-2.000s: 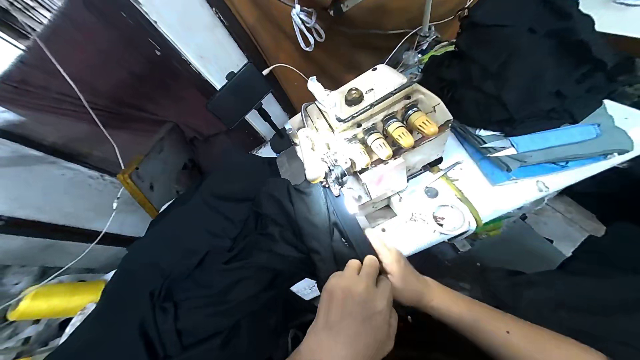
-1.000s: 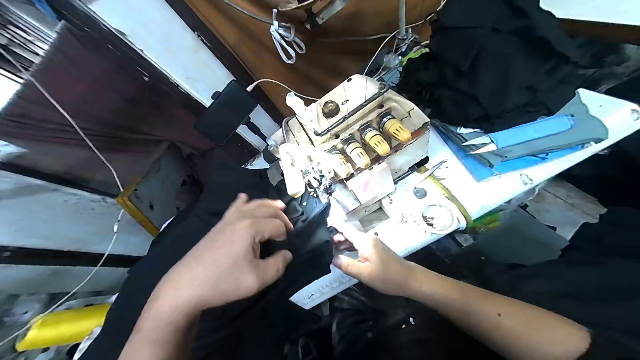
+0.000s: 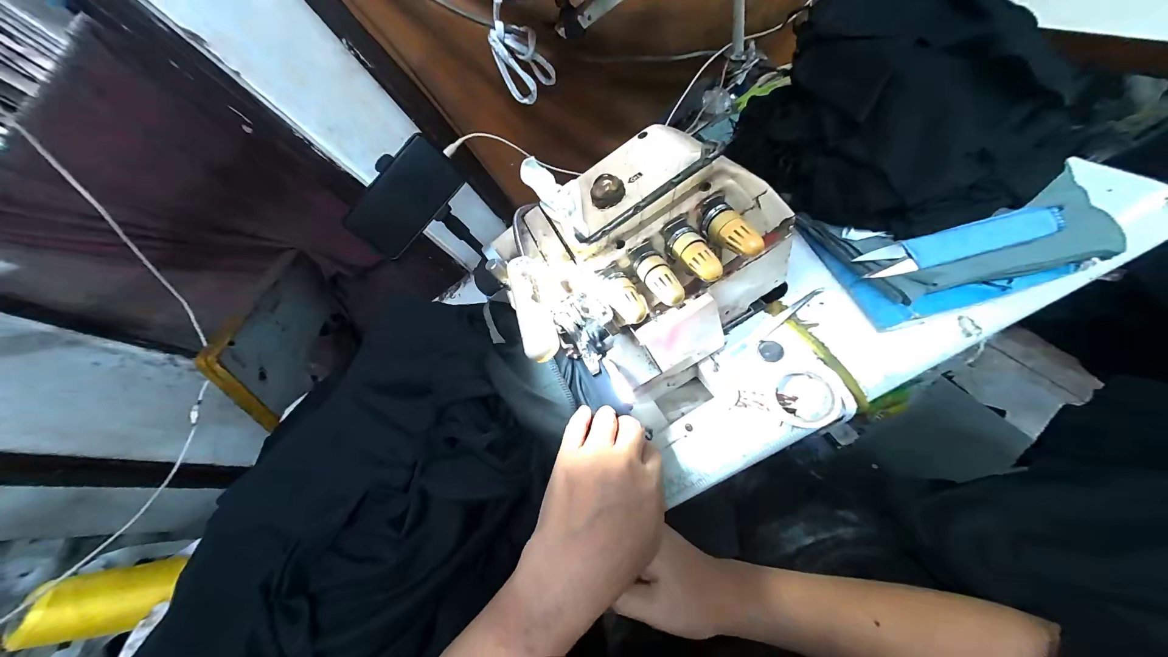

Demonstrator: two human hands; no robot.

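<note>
Black fabric (image 3: 392, 474) lies in folds left of an overlock sewing machine (image 3: 639, 237), and its edge runs under the lit presser foot area. My left hand (image 3: 607, 493) is curled over the fabric edge just in front of the machine's needle area, fingers bent on the cloth. Below and partly behind it, my right hand (image 3: 680, 584) is closed near the fabric's lower end; its fingers are mostly hidden by my left wrist. A row of yellow tension dials (image 3: 692, 251) is on the machine's front.
Scissors (image 3: 890, 260) and blue and grey cloth pieces (image 3: 985, 242) lie on the right of the white machine table (image 3: 730, 461). Tweezers (image 3: 794, 310) and a white ring-shaped item (image 3: 808, 400) sit nearer. A dark phone-like device (image 3: 404, 196) stands behind left; black cloth (image 3: 912, 100) is piled behind.
My left hand, spread over the cloth a second ago, has moved right and closed at its edge. My right hand has moved down from the table edge, behind my left wrist.
</note>
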